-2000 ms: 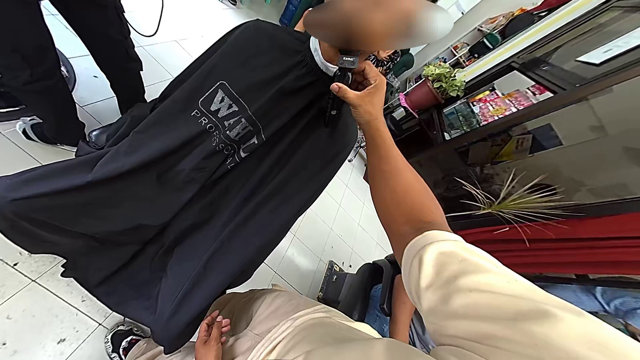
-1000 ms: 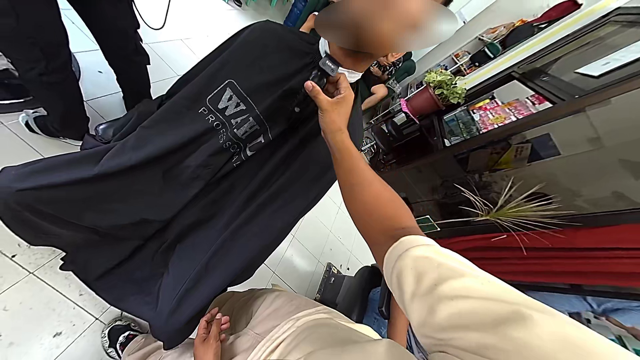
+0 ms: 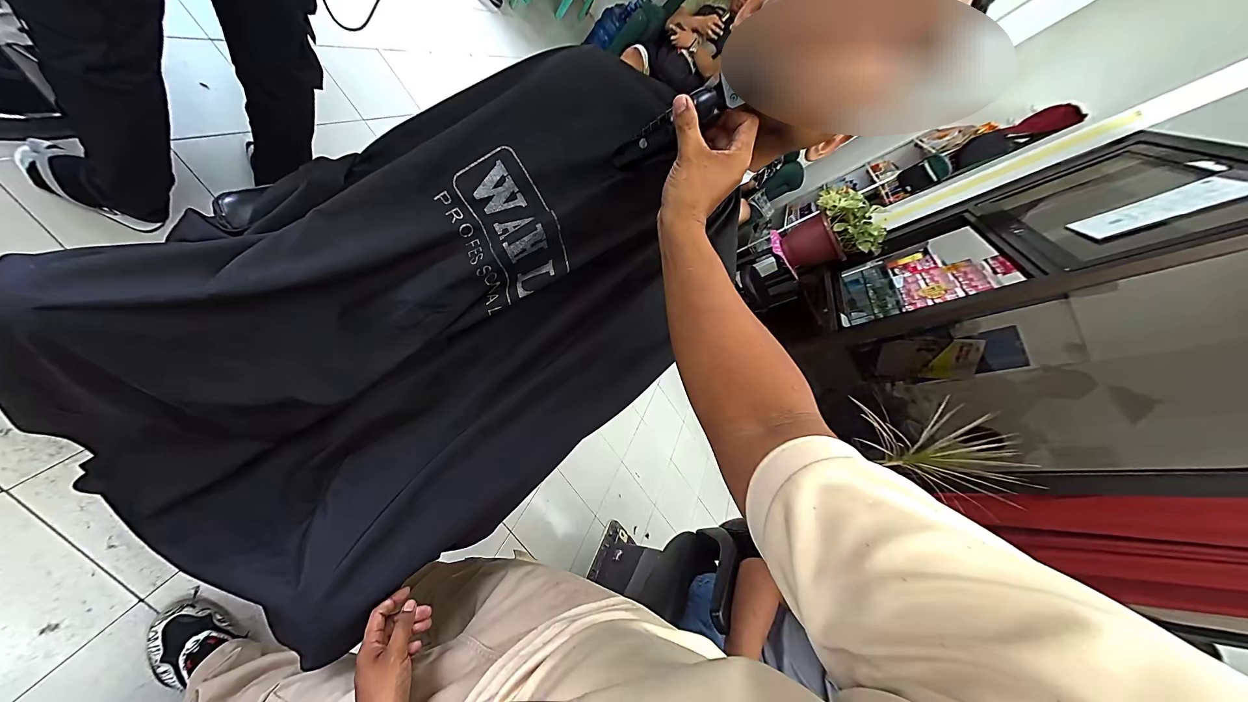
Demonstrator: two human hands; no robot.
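My right hand (image 3: 707, 146) grips a black hair clipper (image 3: 720, 96), thumb on the near side and fingers curled behind. The clipper's metal end is close beside the lower edge of a seated person's blurred head (image 3: 858, 63); whether it touches cannot be seen. A black barber's cape (image 3: 322, 322) with a printed Wahl Professional mark covers this person from the shoulders down. Low in the view, my left hand (image 3: 393, 639) holds nothing visible, its fingers loosely curled beside the cape's lower edge and my beige trousers.
Another person's dark-trousered legs (image 3: 258, 88) stand at upper left on the tiled floor (image 3: 58, 556). Other people sit at the top. To the right are a potted plant (image 3: 811, 244), a glass-fronted cabinet (image 3: 1131, 205) and a spiky plant (image 3: 936, 453). A black armrest (image 3: 726, 575) is near my body.
My right hand with the clipper has shifted left across the cape since the first frame. The white band at the seated person's neck, visible earlier, is now out of sight. My left hand stays low.
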